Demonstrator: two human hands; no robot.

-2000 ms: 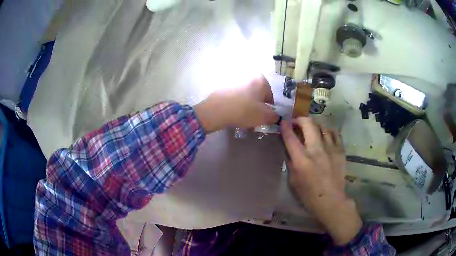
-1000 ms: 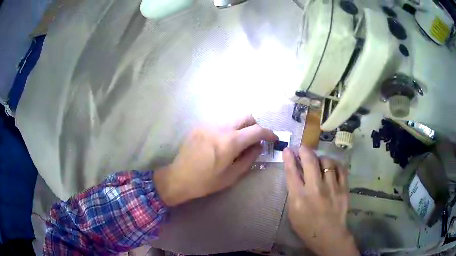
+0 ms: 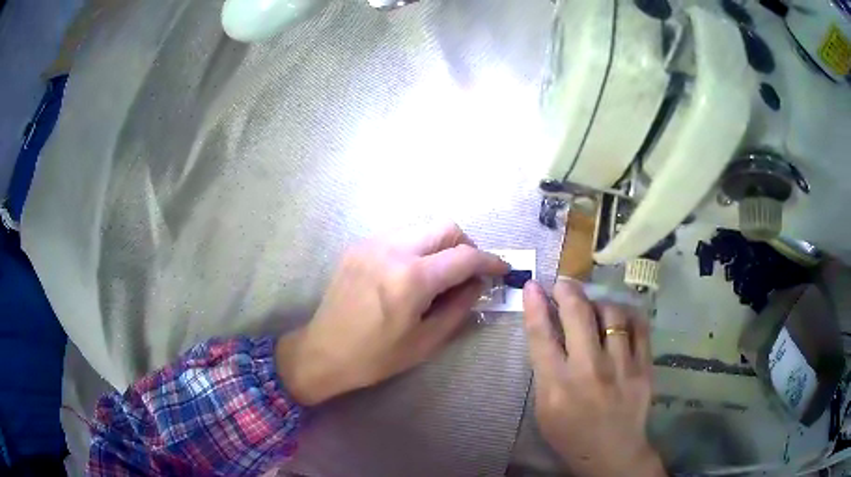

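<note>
A white care label (image 3: pixel 515 300) lies flat on the beige-grey garment panel (image 3: pixel 392 424), near its right edge. A tiny black size label (image 3: pixel 519 278) lies across it. My left hand (image 3: pixel 383 307) comes from the left, its fingertips on the care label and the black label's left end. My right hand (image 3: pixel 592 373), with a ring, has its foremost fingertips at the black label's right end. The presser foot (image 3: pixel 549 212) is just beyond the labels, beside the orange-tan block (image 3: pixel 578 244). The left thumb and fingers hide the care label's left part.
The cream sewing machine head (image 3: pixel 597 102) stands at the upper right. A dark pile of small labels (image 3: pixel 742 265) and a label holder with a white sticker (image 3: pixel 791 373) are at the right. A pale green-white rounded object (image 3: pixel 266 17) is at the top left. Lamp glare whitens the panel's middle.
Since two seconds ago the view has shifted closer to the labels, and the left hand has drawn back from beside the needle, uncovering them. Over the last second both hands have barely moved.
</note>
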